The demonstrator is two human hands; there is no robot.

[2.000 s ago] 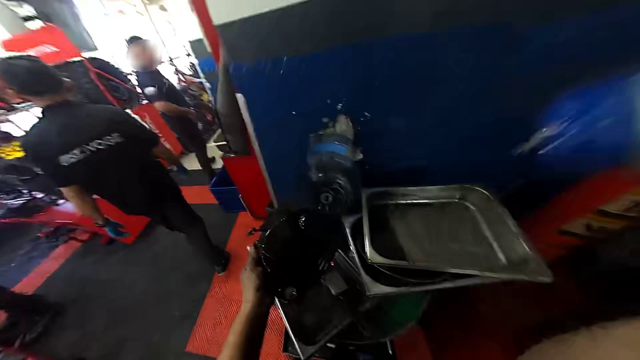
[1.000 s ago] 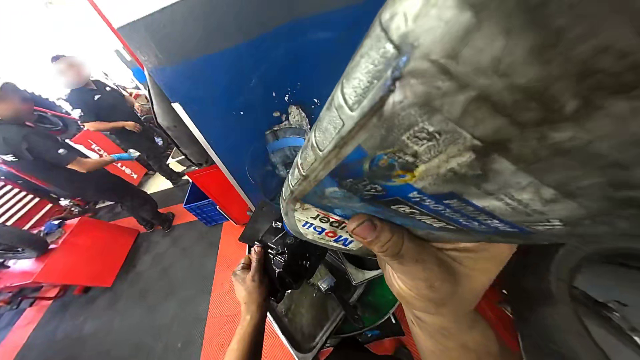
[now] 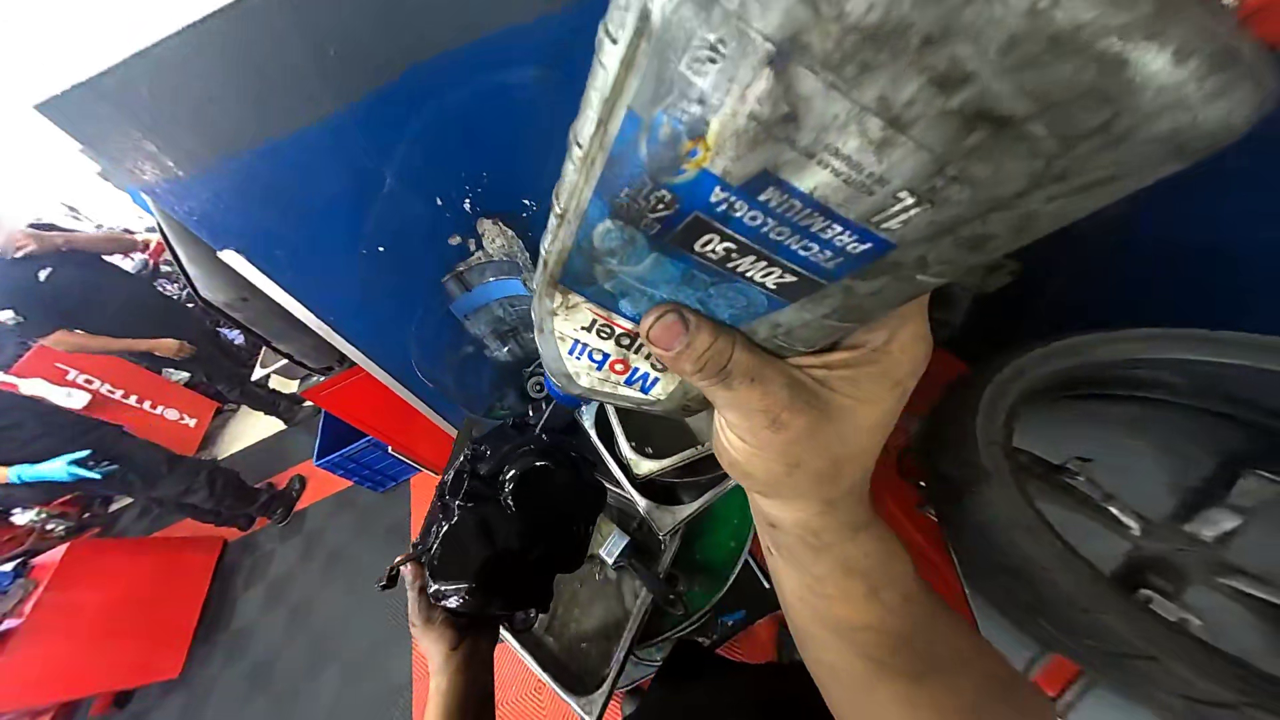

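Gripped in my right hand [image 3: 790, 400] is a large, grimy plastic Mobil Super oil bottle [image 3: 720, 230], tipped with its neck down; the thumb lies across its label. A thin stream of liquid seems to run from its mouth onto a black, wet, glossy part [image 3: 520, 520], perhaps an engine cover. My left hand [image 3: 440, 620] holds that part from below at its left edge. Under the part lies a metal tray [image 3: 590, 630] with dark residue, and beside it more metal trays [image 3: 665, 440] rest over a green container [image 3: 715, 560].
A blue wall [image 3: 330, 200] with a cut plastic bottle [image 3: 495, 300] on it stands behind. At right is a wheel with a tyre [image 3: 1100, 500]. A blue crate [image 3: 365, 450] sits on the floor at left. Two people, one with a blue-gloved hand [image 3: 55, 468], are by red stands [image 3: 120, 395].
The oil bottle, not visible two seconds ago, came into view in my right hand one second ago and now has its neck over the black part. The view has shifted strongly.
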